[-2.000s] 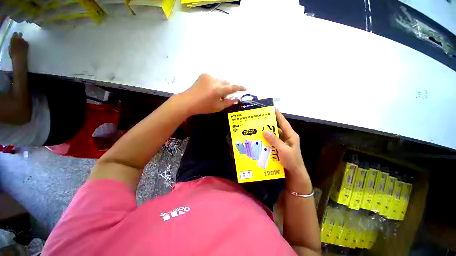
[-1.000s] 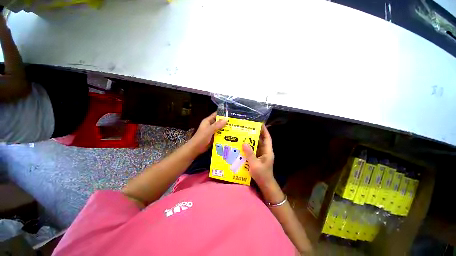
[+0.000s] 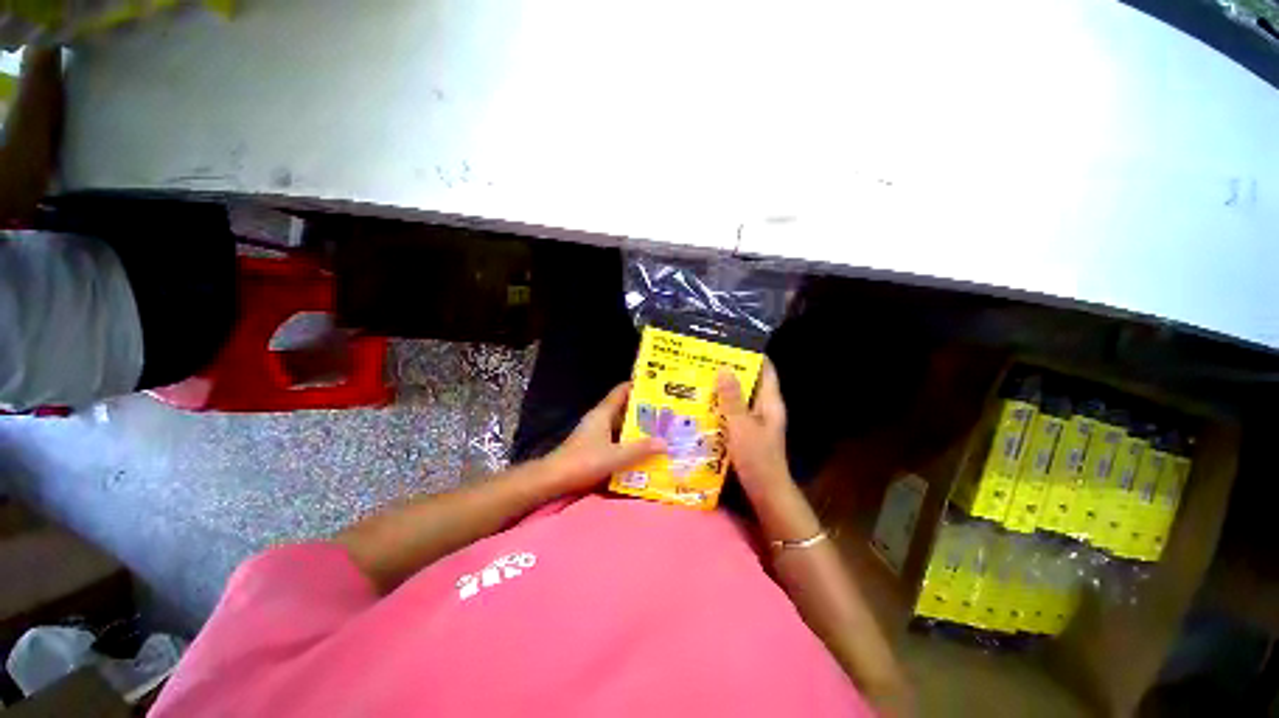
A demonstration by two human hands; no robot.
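A yellow retail box (image 3: 696,368) with a black top band is held above my lap, its face with the blue-purple product pictures turned up. A clear plastic bag (image 3: 680,288) is around it, and its loose shiny end stands out beyond the black band. My left hand (image 3: 606,438) grips the box at its lower left side, thumb on the face. My right hand (image 3: 753,424) grips the right side, thumb on the face. Both hands are slightly blurred.
An open brown carton (image 3: 1209,484) at the right holds rows of yellow boxes (image 3: 1038,463). The white bench (image 3: 842,126) runs across the top. A person (image 3: 70,316) sits at the left on a red stool (image 3: 288,344).
The box has gone from unbagged to being inside the clear bag. It was then shifted slightly right, and my left hand has moved from its upper left edge to its lower left.
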